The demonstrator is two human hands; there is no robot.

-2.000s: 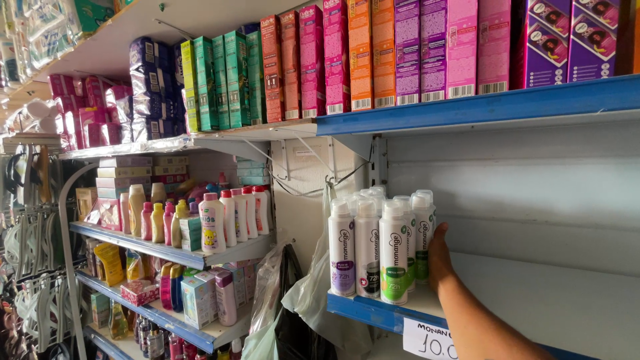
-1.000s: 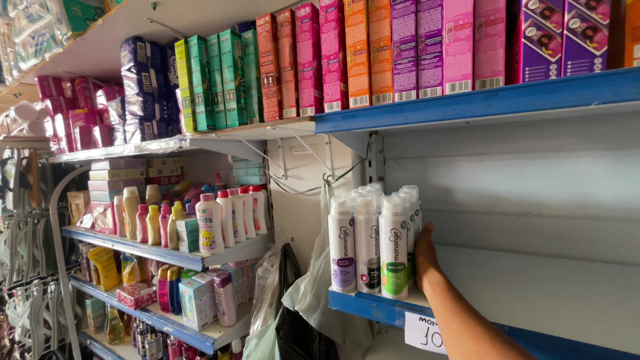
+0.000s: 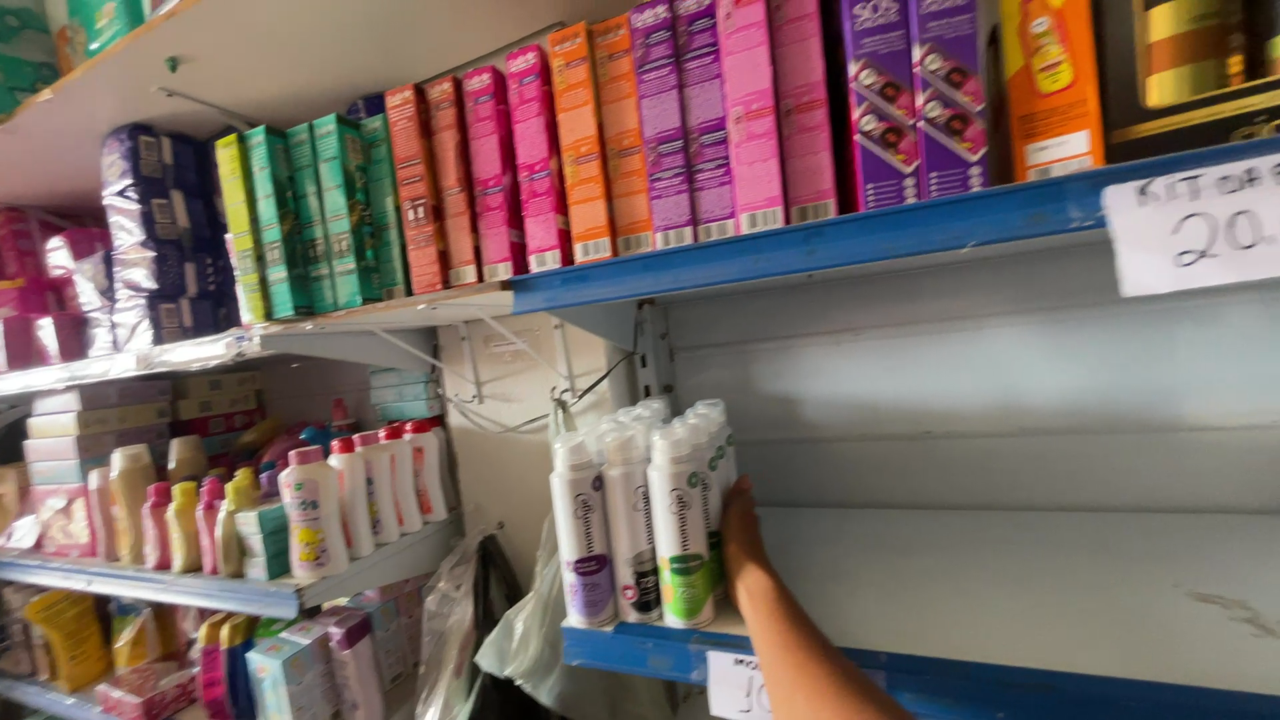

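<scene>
My right hand [image 3: 741, 532] reaches in from the lower right and rests against the right side of a group of white aerosol cans. Its fingers are partly hidden by the cans and blurred. The cans stand upright in rows at the left end of the blue-edged shelf [image 3: 830, 670]. Along the front are a can with a purple lower band [image 3: 582, 540], a can with a black lower band [image 3: 632, 540] and a can with a green lower band [image 3: 682, 540]. Clear caps top them. My left hand is out of view.
Colourful upright cartons [image 3: 605, 150] line the shelf above. To the left, lower shelves hold plastic bottles [image 3: 312, 510] and boxes. Plastic bags [image 3: 530, 640] hang between the shelving units. Handwritten price cards are fixed to the upper shelf edge [image 3: 1195, 225] and lower shelf edge [image 3: 738, 685].
The cans on the right have moved left, into a tighter row behind the green-banded front can, with my right hand still beside them. The view has shifted and tilted.
</scene>
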